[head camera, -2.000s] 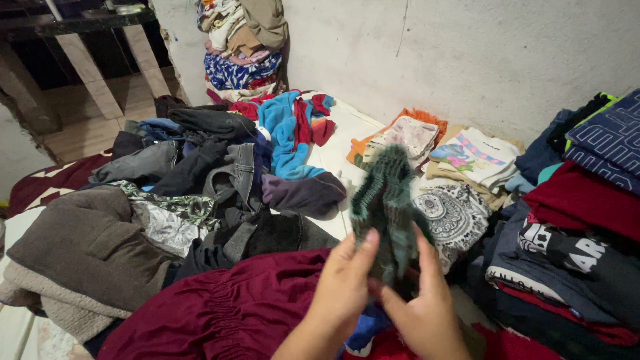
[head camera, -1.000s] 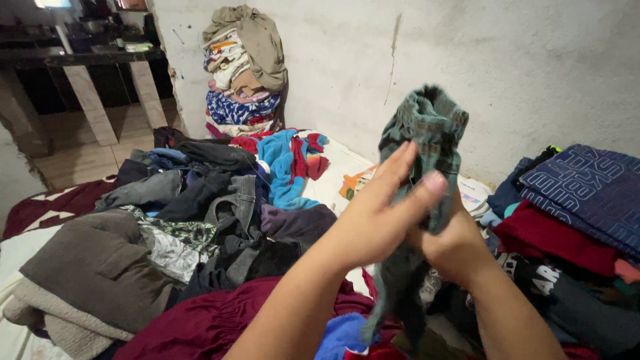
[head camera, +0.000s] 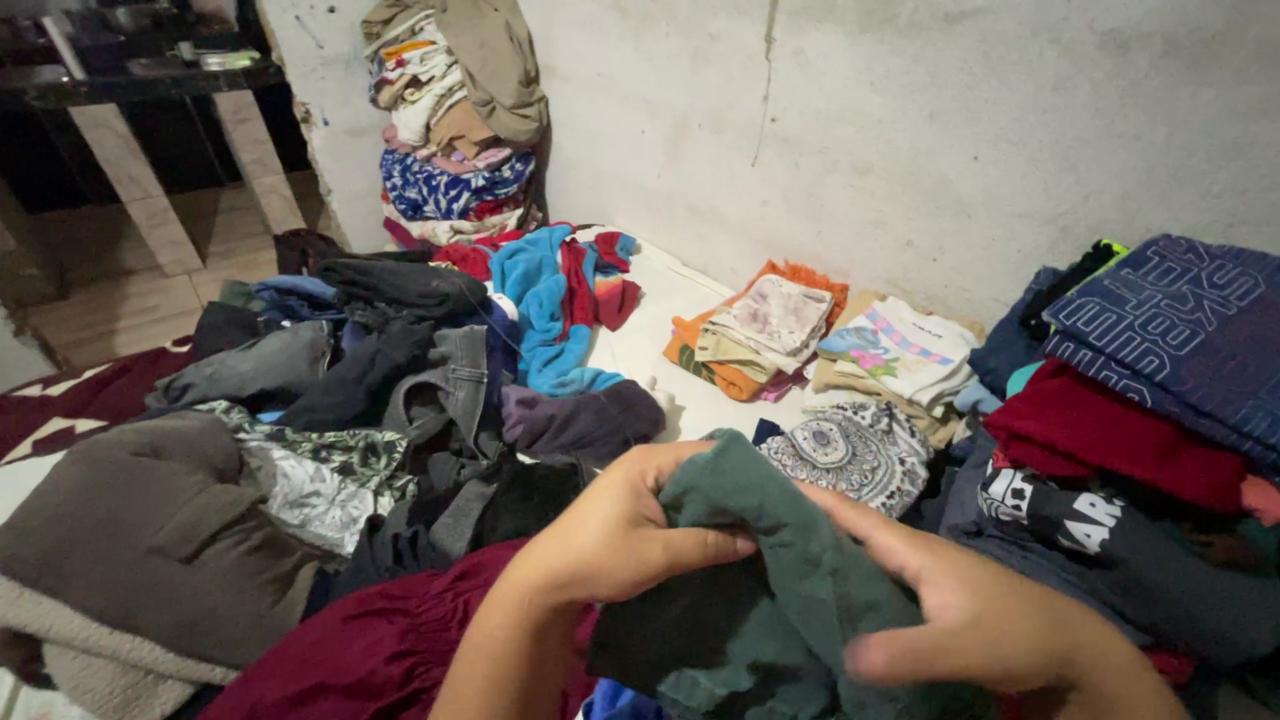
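Observation:
A dark green cloth garment (head camera: 800, 580) is held between both hands at the lower middle. My left hand (head camera: 620, 530) grips its upper left edge, with the thumb across the front. At the garment's right side, my right hand (head camera: 950, 600) holds it with the thumb in front and the fingers partly behind. Below and left of it lies a maroon gathered garment (head camera: 380, 640). Just beyond the hands is a black-and-white patterned cloth (head camera: 850, 450). The garment's lower end runs past the frame's bottom edge.
Dark clothes (head camera: 400, 350) lie heaped at left, beside a brown fleece-lined garment (head camera: 150, 520). Folded clothes (head camera: 770, 330) sit near the wall (head camera: 900, 130). A tall clothes stack (head camera: 460, 130) stands in the corner; another pile, with a navy printed cloth (head camera: 1180, 330) on top, is at right.
The green garment was upright and bunched between my hands; now it is lower and spread flatter, its top edge folded over. Both hands have moved down and farther apart.

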